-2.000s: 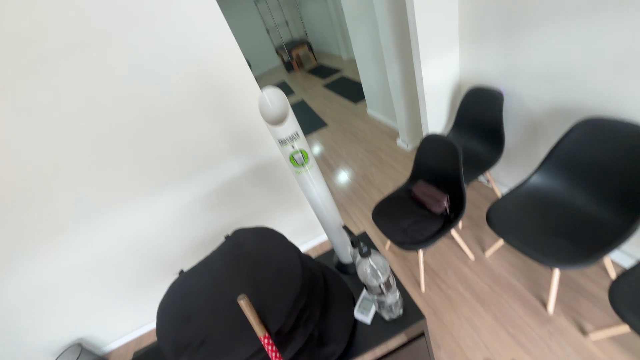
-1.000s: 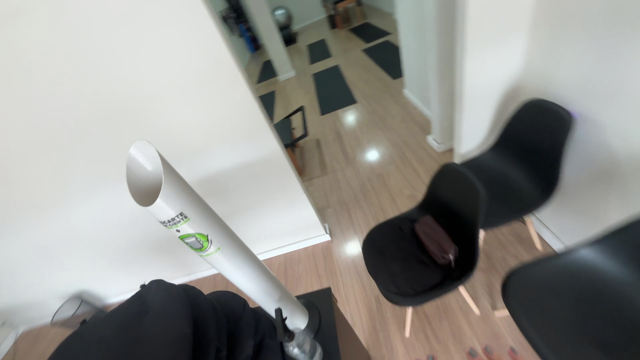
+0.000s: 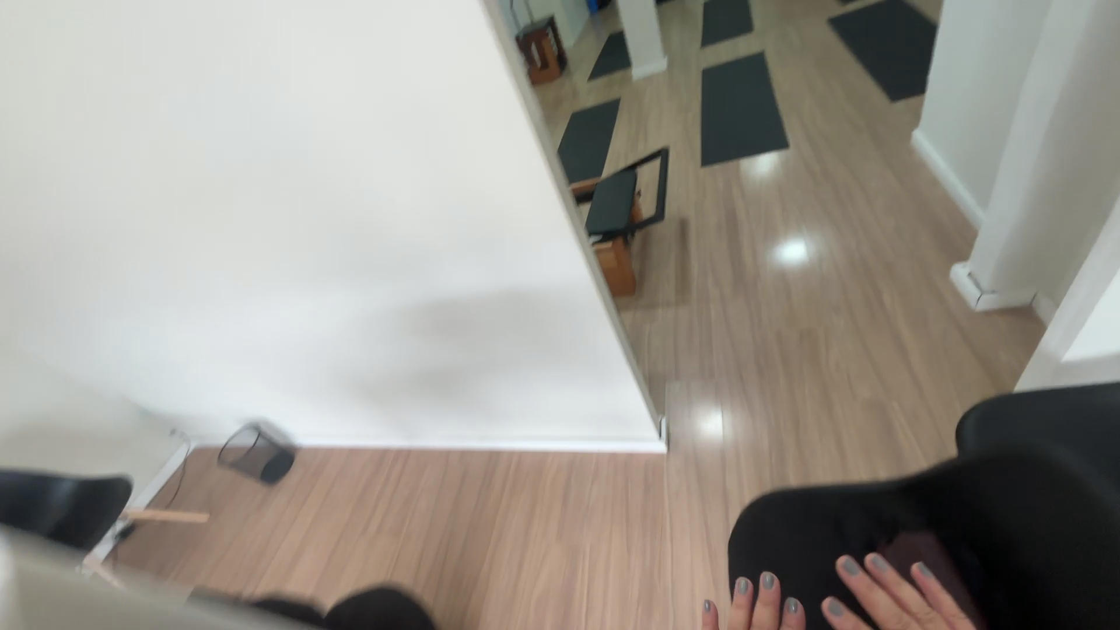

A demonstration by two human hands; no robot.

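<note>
Both my hands show at the bottom right, cut off by the lower edge, with grey-painted nails and fingers apart. My left hand [image 3: 759, 606] is over the front of the black chair's seat [image 3: 796, 534]. My right hand [image 3: 897, 599] lies beside it, close to a dark maroon pouch [image 3: 927, 560] on that seat. Neither hand shows anything in its fingers; whether they touch the chair is unclear. Black fabric [image 3: 381, 608] shows at the bottom edge, left of centre.
A white wall [image 3: 350, 219] ends at a passage over wood floor [image 3: 744, 350]. Beyond are black mats [image 3: 744, 105], a wood-framed apparatus [image 3: 617, 262] and a pillar [image 3: 643, 35]. A wire-mesh bin [image 3: 258, 455] and a black chair [image 3: 61, 507] are at the left; another chair [image 3: 1050, 416] is at the right.
The view has moved a lot, closer to the chair with the pouch. The white tube and bottle have gone out of view. Both hands now show plainly at the lower edge.
</note>
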